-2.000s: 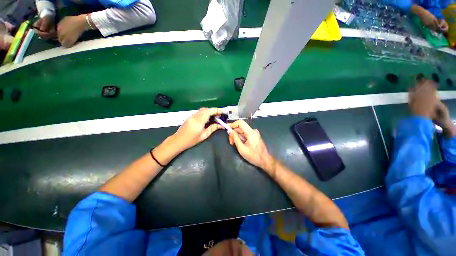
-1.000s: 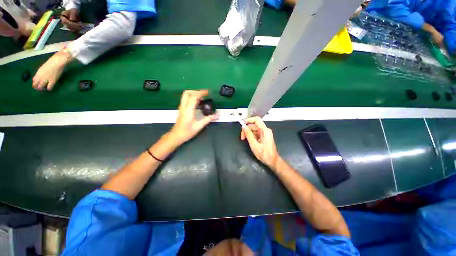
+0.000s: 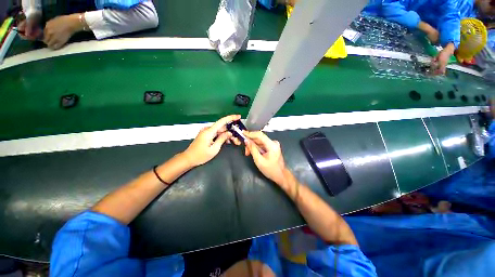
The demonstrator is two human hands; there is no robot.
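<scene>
My left hand (image 3: 205, 145) holds a small black plastic part (image 3: 235, 127) between thumb and fingers, above the near edge of the belt. My right hand (image 3: 267, 156) pinches a slim white stick (image 3: 239, 133), its tip at the part. The fingers of both hands nearly meet and hide some of the part. More black parts lie spaced out on the green belt, one (image 3: 153, 97) to the left and one (image 3: 242, 100) just beyond my hands.
A slanting grey post (image 3: 304, 54) stands just beyond my hands. A black smartphone (image 3: 326, 163) lies on the dark green worktop (image 3: 179, 216) at right. A clear plastic bag (image 3: 232, 30) hangs across the belt. Blister trays (image 3: 392, 46), a yellow fan (image 3: 471, 39) and people's arms show beyond.
A second ago my hands were apart, the left over the belt's near edge with a part. Now they are together, stick at part. The arm reaching over the belt at left has drawn back.
</scene>
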